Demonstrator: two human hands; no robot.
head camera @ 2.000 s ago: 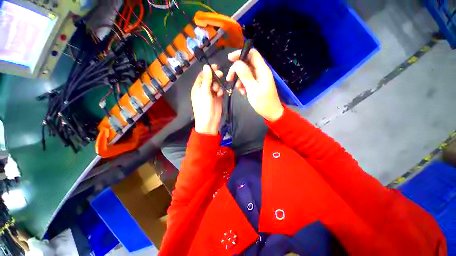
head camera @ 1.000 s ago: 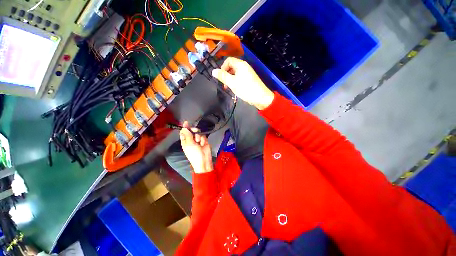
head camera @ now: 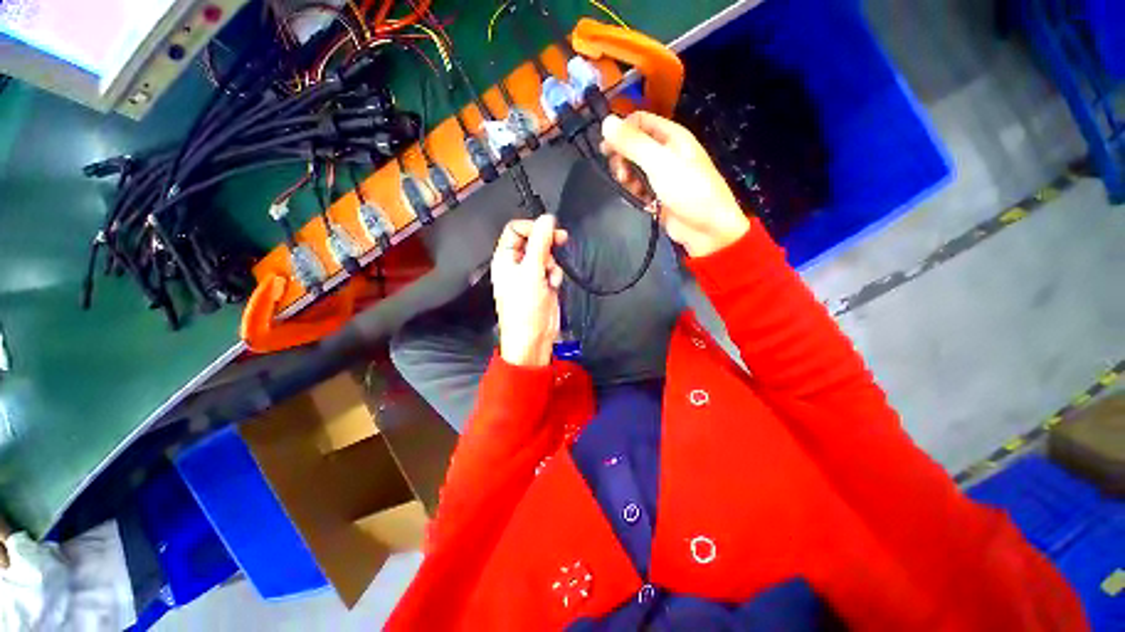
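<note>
My left hand [head camera: 528, 274] pinches one end of a black cable assembly [head camera: 601, 290], close below a connector near the middle of the strip; whether the two are joined is hard to tell. My right hand [head camera: 666, 173] holds the cable's other end beside the plugs at the strip's right end. The cable hangs in a loop between my hands. The orange test fixture strip [head camera: 405, 170] runs along the bench edge with a row of grey-clear test connectors [head camera: 374, 220].
A pile of black cables [head camera: 204, 204] lies on the green bench. The tester [head camera: 154, 56] stands at the upper left, with thin coloured wires beside it. A blue bin [head camera: 907, 148] with black cables is at right. An open cardboard box [head camera: 290, 463] is below the bench.
My left hand has moved up from below to the strip's middle with the cable end. My right hand stays near the strip's right end. The view has shifted.
</note>
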